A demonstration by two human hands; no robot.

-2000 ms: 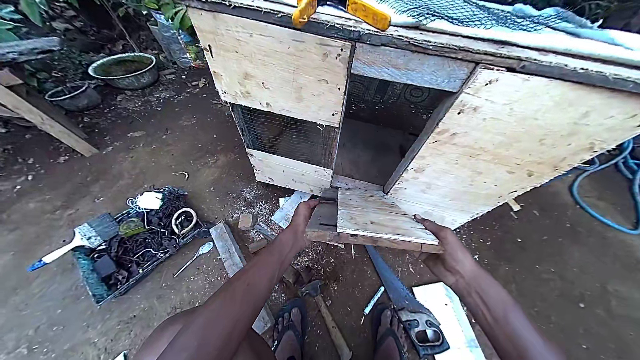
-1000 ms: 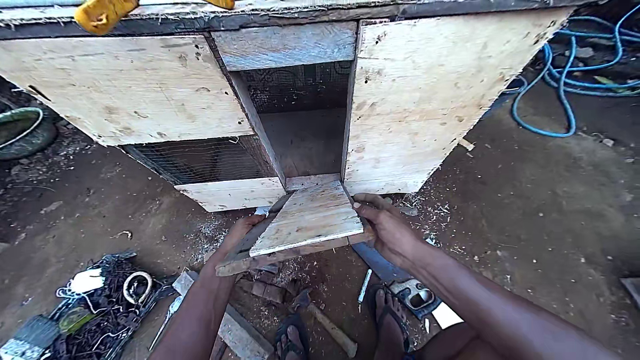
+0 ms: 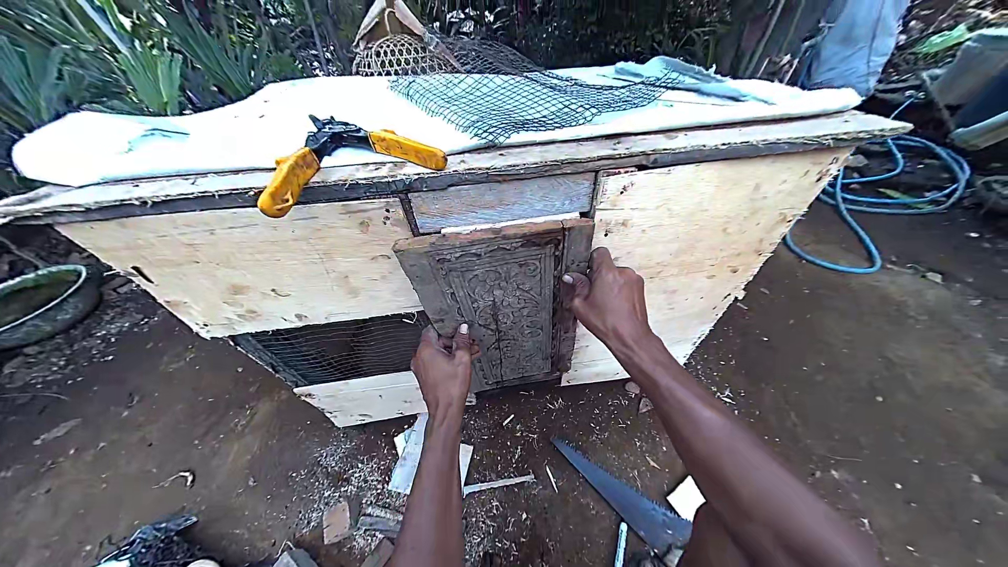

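Note:
A carved wooden door panel [image 3: 504, 307] stands nearly upright over the opening in the front of a plywood cabinet [image 3: 315, 252]. My left hand [image 3: 445, 370] grips the panel's left edge low down, thumb on the carved face. On the opposite edge, higher up, my right hand [image 3: 610, 303] holds the frame strip with its thumb in front. A pale plank [image 3: 504, 203] spans the cabinet just above the panel. Wire mesh [image 3: 339, 346] covers a gap left of my left hand. The opening behind the panel is hidden.
Yellow-handled pliers [image 3: 346, 153] and black netting [image 3: 528, 98] lie on the white-covered top [image 3: 236, 126]. A handsaw [image 3: 622, 496] and wood scraps [image 3: 417, 457] are on the dirt below. A blue hose [image 3: 858, 205] coils at right; a round basin [image 3: 47, 303] is at left.
The panel has swung up from jutting outward to nearly upright, its carved face now showing, both hands still on it. The view has tilted up, bringing the cabinet top into sight.

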